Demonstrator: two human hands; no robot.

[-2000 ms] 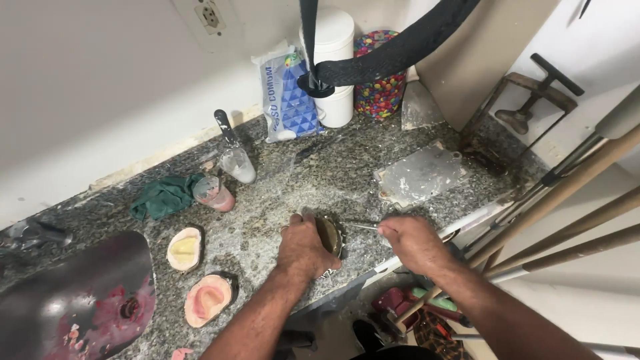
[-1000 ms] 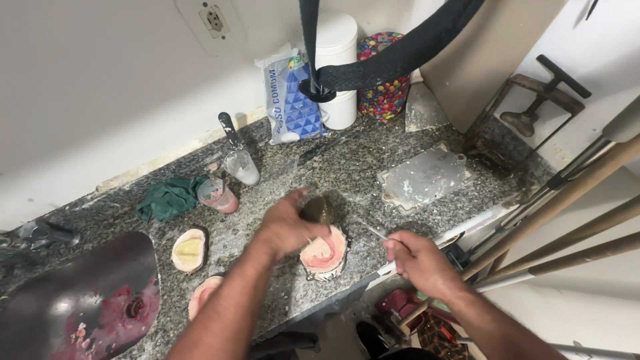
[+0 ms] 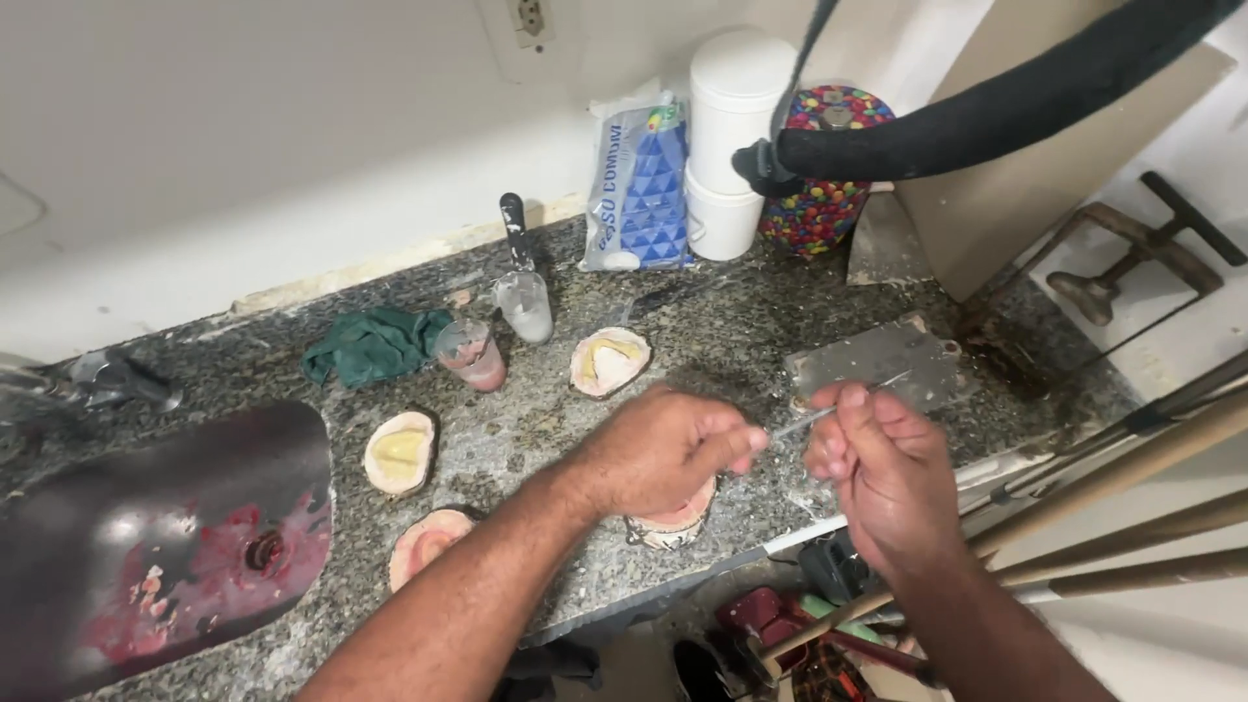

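Observation:
My right hand (image 3: pixel 877 448) grips a thin metal instrument (image 3: pixel 801 423) between thumb and fingers. The fingertips of my left hand (image 3: pixel 682 448) are at the instrument's other end. Below my left hand, partly hidden by it, a mold half with a pink inside (image 3: pixel 673 522) lies on the granite counter. Another mold half with a yellowish inside and a whitish middle (image 3: pixel 610 361) lies behind the left hand. Further left are a yellow-lined mold half (image 3: pixel 400 452) and a pink one (image 3: pixel 427 546), partly covered by my left forearm.
A stained sink (image 3: pixel 331 468) is at left, near a green cloth (image 3: pixel 375 346), a plastic cup with pink residue (image 3: pixel 472 356) and a black-handled tool in a clear cup (image 3: pixel 525 304). A plaster bag (image 3: pixel 639 185), white tubs (image 3: pixel 741 107) and a metal plate (image 3: pixel 882 366) stand or lie behind. Wooden poles (image 3: pixel 1121 453) lean at right.
The mold halves at the left hand have come apart; one now lies behind it on the counter. My left hand has moved from them to the instrument, and my right hand has lifted it.

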